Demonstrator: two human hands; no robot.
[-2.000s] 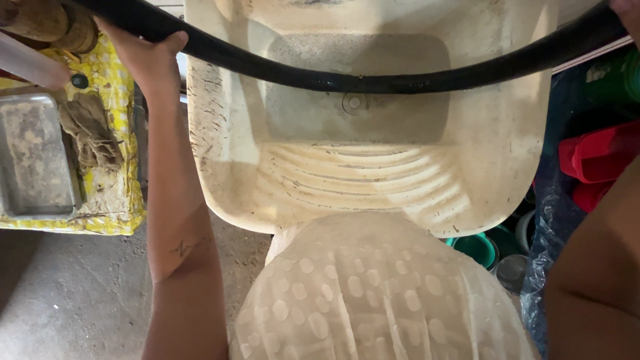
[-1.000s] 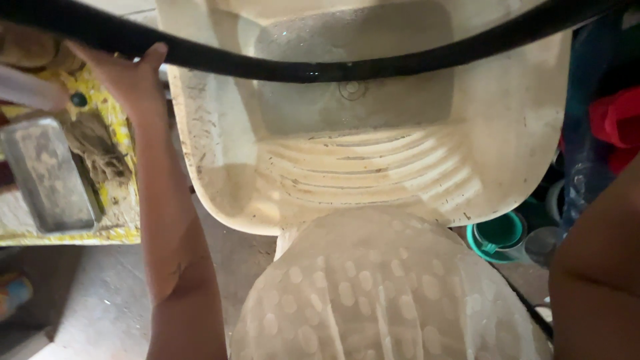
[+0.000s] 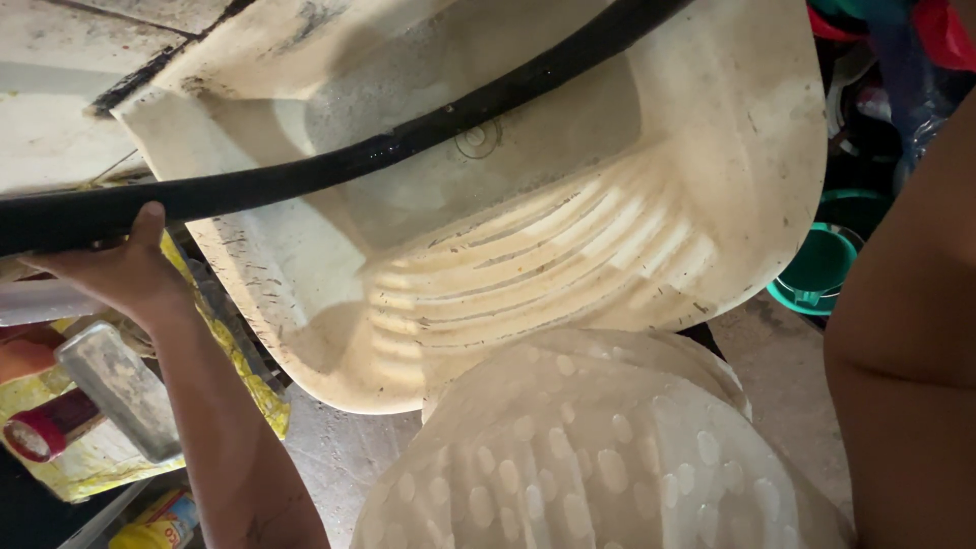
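A thick black hose or tube [image 3: 450,114] crosses the view in a curve above a cream laundry sink [image 3: 732,160] with a ribbed washboard slope. At the left, my left hand [image 3: 137,267] holds the tube from below, its thumb against the near side and the other fingers partly hidden. The right arm comes in at the right edge, but my right hand is out of view. Below the tube, a round drain [image 3: 479,139] shows in the sink floor. Small wet spots glint on the tube's surface.
On the left, a yellow-patterned cover [image 3: 38,396] bears a metal tray [image 3: 122,389] and a dark red container [image 3: 49,427]. Green plastic tubs [image 3: 820,263] stand right of the sink. A tiled surface [image 3: 69,91] adjoins it at the upper left.
The view has turned, so the sink and tube now look slanted. My left hand stays at the tube. My right hand, partly visible at the upper right two seconds ago, is now out of view.
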